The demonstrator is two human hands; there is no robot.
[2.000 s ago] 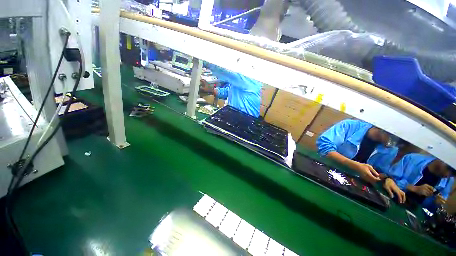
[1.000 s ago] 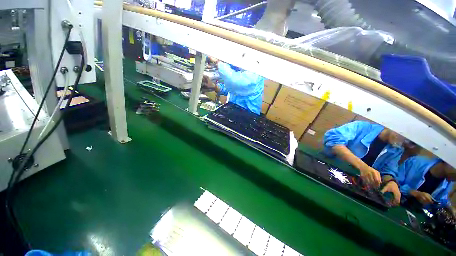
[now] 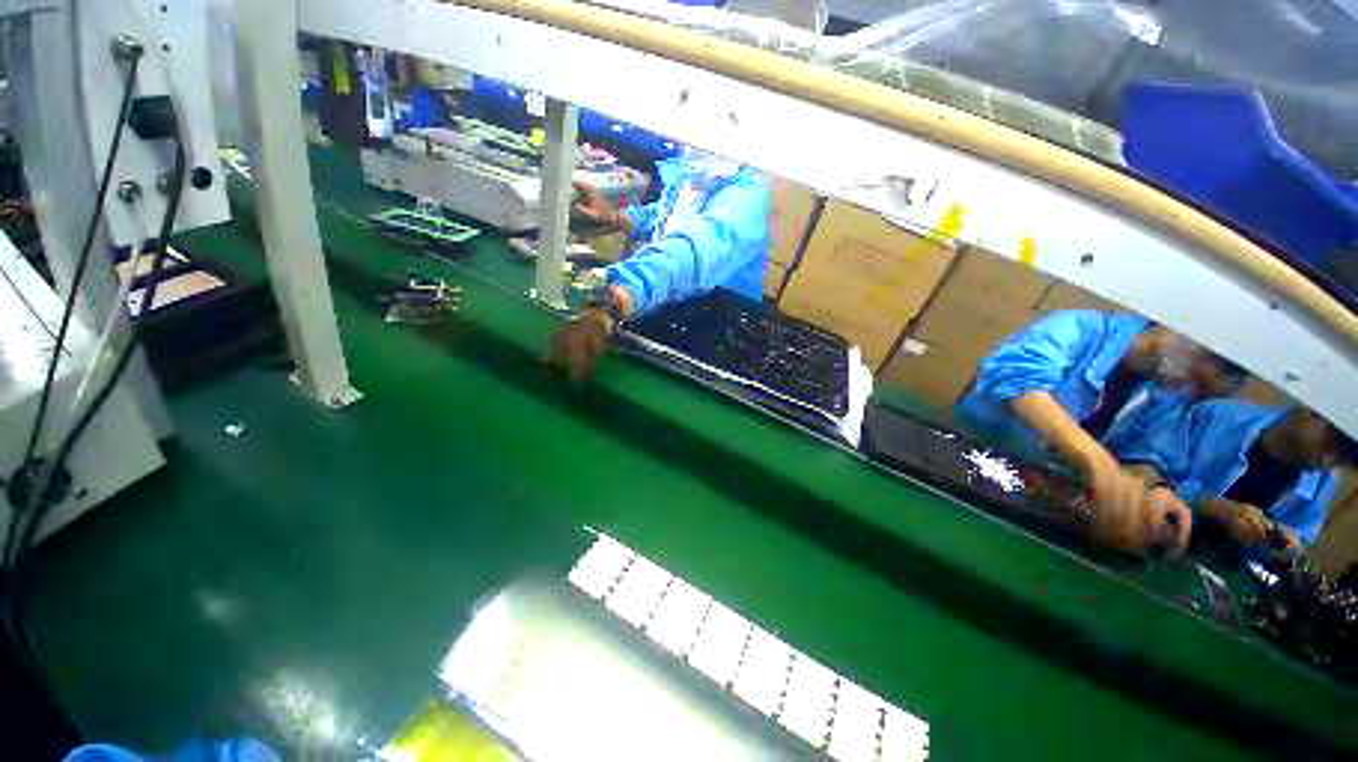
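Note:
A large shiny sheet (image 3: 596, 677) glares white on the green bench at the bottom middle, cut off by the lower edge. A row of joined white rectangles (image 3: 722, 637) runs along its far edge. Small pale marks show at its left end. A bright yellow translucent patch (image 3: 447, 735) lies at the sheet's lower left. A bit of blue cloth shows at the bottom left edge, with no hand visible at it. Neither of my hands is in the picture.
A green bench (image 3: 373, 521) bears a white post (image 3: 291, 223). A white machine (image 3: 75, 387) with black cables stands left. Across the bench are a black tray (image 3: 745, 350), a long dark tray (image 3: 968, 462) and people in blue smocks. A white beam (image 3: 834, 142) crosses above.
The person across at the middle has reached an arm over the bench past the black tray. The view has shifted, and more of the yellow patch and the white row shows.

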